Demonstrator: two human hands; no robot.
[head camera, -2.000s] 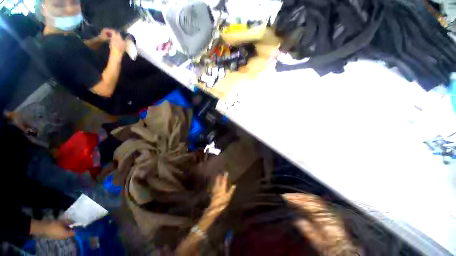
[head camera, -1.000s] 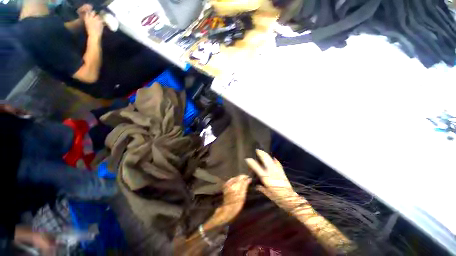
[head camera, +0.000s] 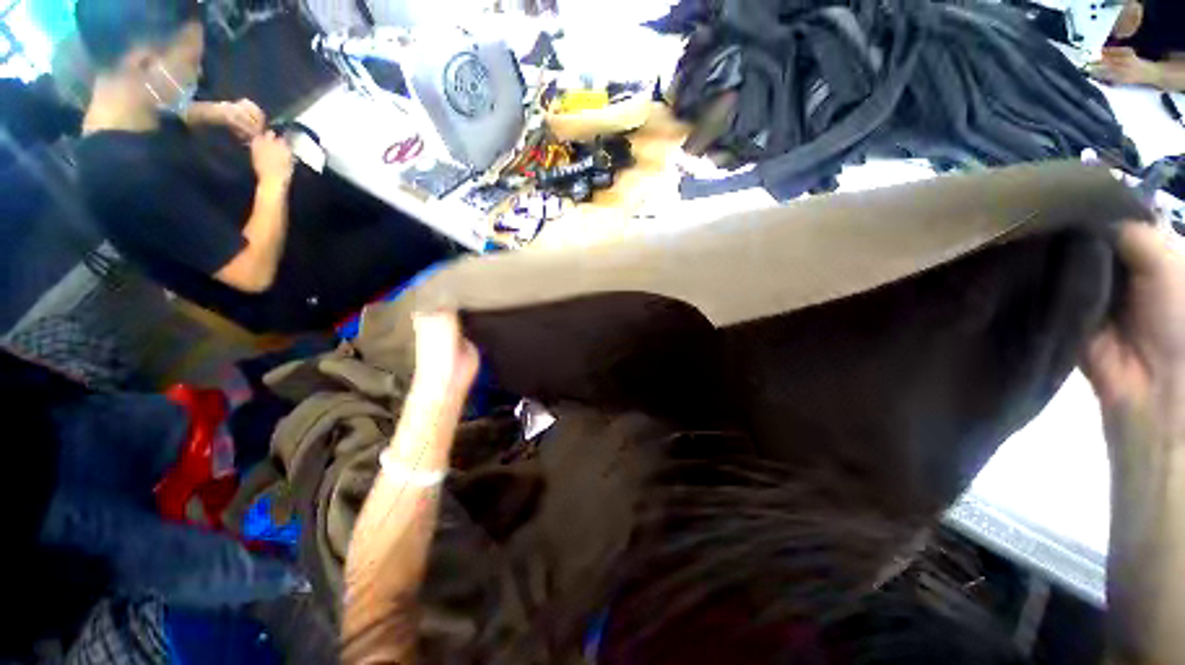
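Note:
A broad dark brown-olive garment panel (head camera: 806, 260) is stretched between my two hands, raised above the table edge. My left hand (head camera: 446, 351) grips its left end, in front of the cloth heap. My right hand (head camera: 1144, 318) grips its right end near the right rim of the picture; part of its fingers is hidden by the cloth. The lower part of the panel hangs in shadow. A brown-olive cloth heap (head camera: 331, 435) lies below the table edge at the left.
The white table (head camera: 1059, 461) runs diagonally behind the panel. A dark strip pile (head camera: 884, 85) lies at the back. Small labels and a tan basket (head camera: 598, 117) are near a machine head (head camera: 468, 91). A person (head camera: 169, 195) sits left; a red stool (head camera: 195, 455) stands below.
Both hands have moved up and apart from the heap area. They have taken hold of a panel and spread it out, covering much of the table from view.

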